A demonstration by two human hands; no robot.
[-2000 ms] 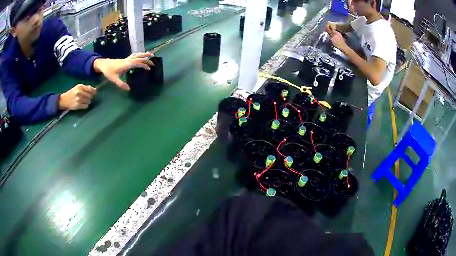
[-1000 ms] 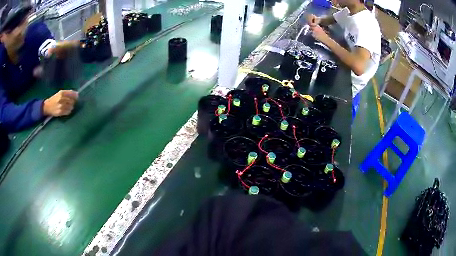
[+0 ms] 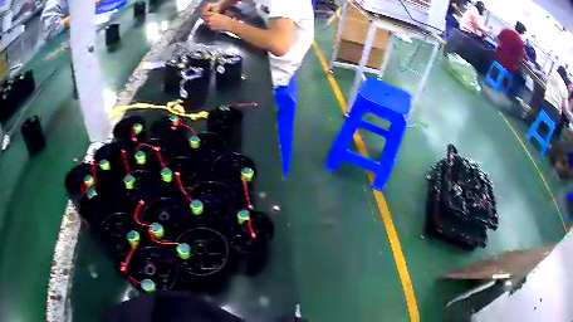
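Neither of my hands is in view; a dark shape, perhaps my clothing, shows at the bottom edge. Many black housings [image 3: 204,248] stand grouped on the dark green side bench [image 3: 276,277] in front of me. Red lead wires [image 3: 181,187] with small green-yellow pieces [image 3: 183,251] lie across their tops. A yellow cord [image 3: 147,108] lies along the far side of the group. Farther up the bench stand a few black units with white leads [image 3: 183,82].
A white post [image 3: 89,69] stands left of the housings beside the conveyor's stained white edge [image 3: 61,264]. A person in a white shirt [image 3: 294,34] works beyond. A blue stool [image 3: 377,119] and a black pile [image 3: 462,198] stand on the floor at right.
The view has swung right. The housings now appear farther left, and the floor, black pile and distant workers show at right. The person in dark blue opposite is out of view.
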